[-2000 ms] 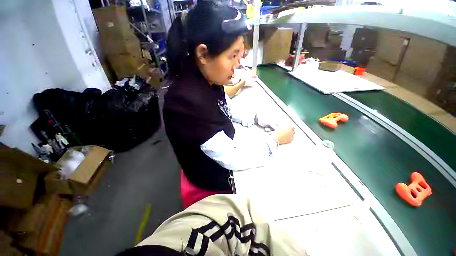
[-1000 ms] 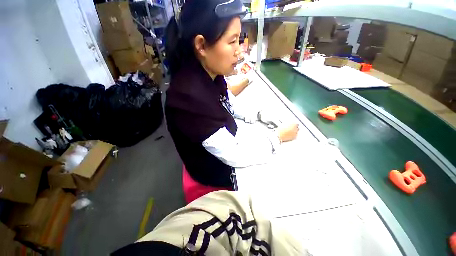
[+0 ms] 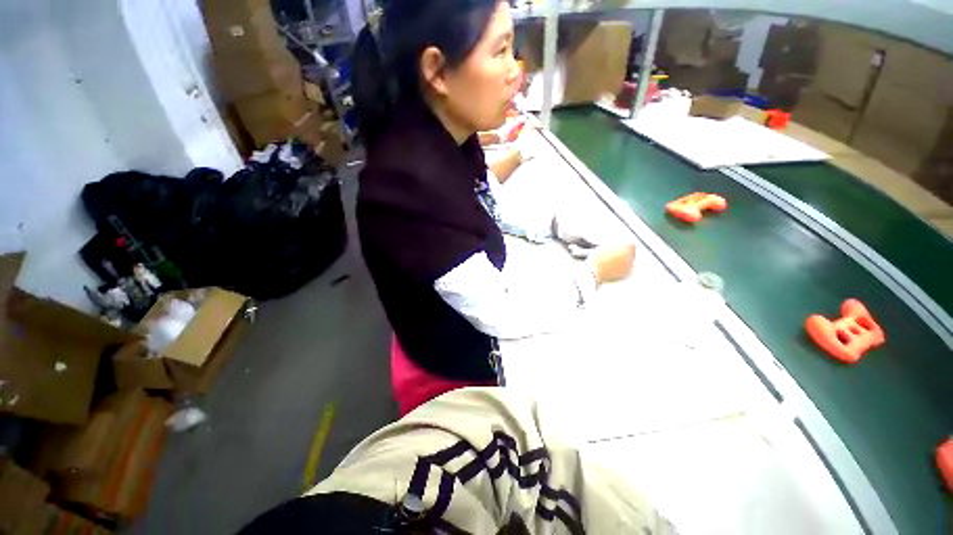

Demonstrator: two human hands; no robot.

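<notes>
Neither of my hands is in the picture; only my beige sleeve with dark stripes (image 3: pixel 470 460) shows at the bottom edge. An orange controller shell (image 3: pixel 846 331) lies on the dark green conveyor belt (image 3: pixel 763 277) at the right. A second orange shell (image 3: pixel 696 207) lies farther up the belt. Part of a third orange shell (image 3: pixel 945 466) is cut off by the right edge. The white bench top (image 3: pixel 669 387) lies between my sleeve and the belt.
A person in a dark vest (image 3: pixel 428 261) sits at the bench on the left, hands over it. A metal guide rail (image 3: pixel 754 355) edges the belt. A small clear round item (image 3: pixel 710 282) is by the rail. A white board (image 3: pixel 726 141), black bags (image 3: pixel 214 230) and cardboard boxes (image 3: pixel 209 340) stand around.
The view has shifted slightly, so the scene sits differently in the picture. The part of a third shell has come into view at the right edge. My hands stay out of view.
</notes>
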